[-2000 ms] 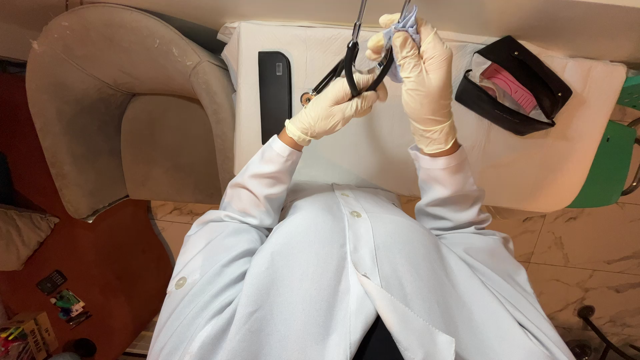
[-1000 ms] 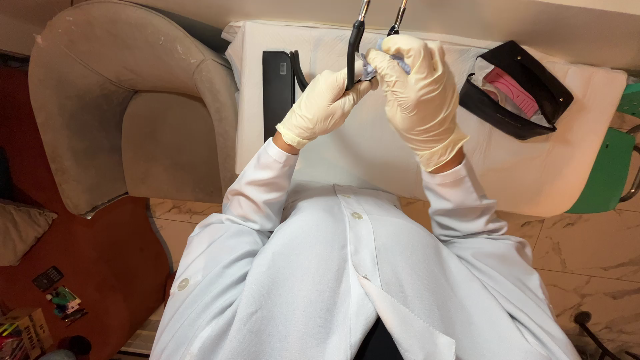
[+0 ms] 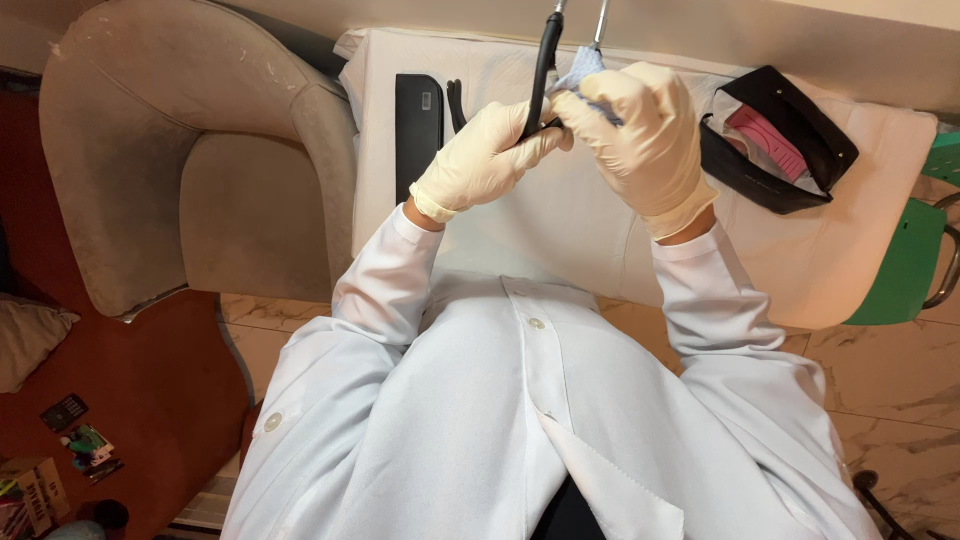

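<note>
My left hand [image 3: 487, 154], in a cream latex glove, grips the black tubing of a stethoscope [image 3: 543, 71], whose metal ear tubes run out of the top of the view. Close beside it on the right, my right hand [image 3: 641, 139], gloved too, pinches a light blue cloth [image 3: 583, 69] around the other branch, just below its metal tube. The cloth partly hides that branch. Another black part, a curved piece [image 3: 455, 105], shows to the left of my left hand. The stethoscope's chest piece cannot be made out.
A white sheet [image 3: 555, 232] covers the table under my hands. On it lie a long black case [image 3: 417, 142] at left and an unzipped black pouch [image 3: 784, 131] with a pink item inside at right. A grey armchair [image 3: 251, 210] stands left, a green chair [image 3: 904, 262] right.
My right hand and the cloth have moved down along the stethoscope's right branch from the metal part. The black loops seen between my hands two seconds ago are now mostly hidden.
</note>
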